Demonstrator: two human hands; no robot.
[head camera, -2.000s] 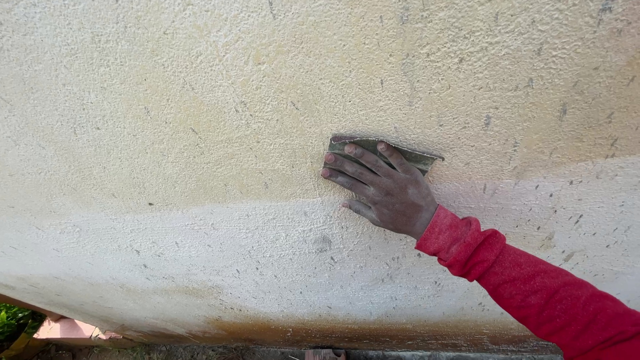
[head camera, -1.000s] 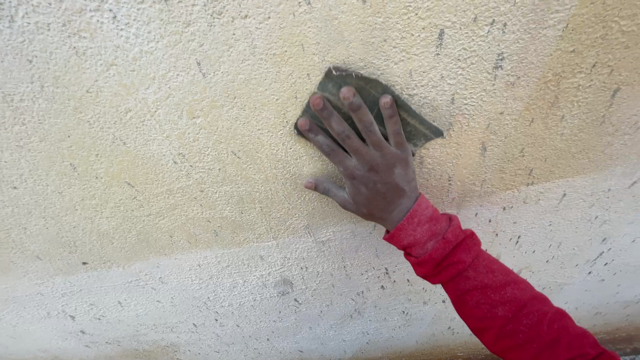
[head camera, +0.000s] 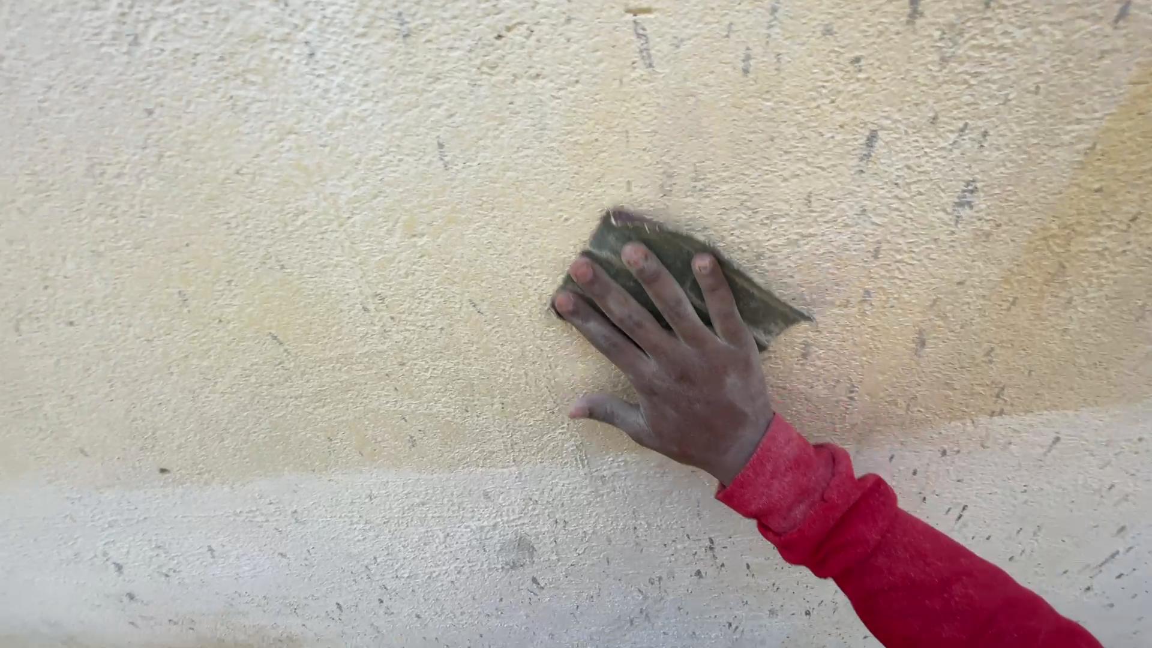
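Observation:
My right hand (head camera: 697, 387), dusty and in a red sleeve, lies with its palm side to a rough-textured wall (head camera: 315, 297). Its spread fingers press a dark, worn piece of sandpaper (head camera: 765, 306) against the pale yellow part of the wall. One pointed corner of the sheet juts out to the right of the fingers, and its upper edge shows above the fingertips. The thumb is stretched out to the left, off the sheet. The palm hides part of the sheet's lower side. My left hand is out of view.
A whitish band (head camera: 315, 549) runs along the lower wall, below the yellow coating. Small dark marks are scattered over both areas, and a deeper yellow patch (head camera: 1098, 198) shows at the right.
My right hand and the sandpaper have moved up the wall, away from the white band's edge near which they were two seconds ago. The view has shifted, and the ground no longer shows.

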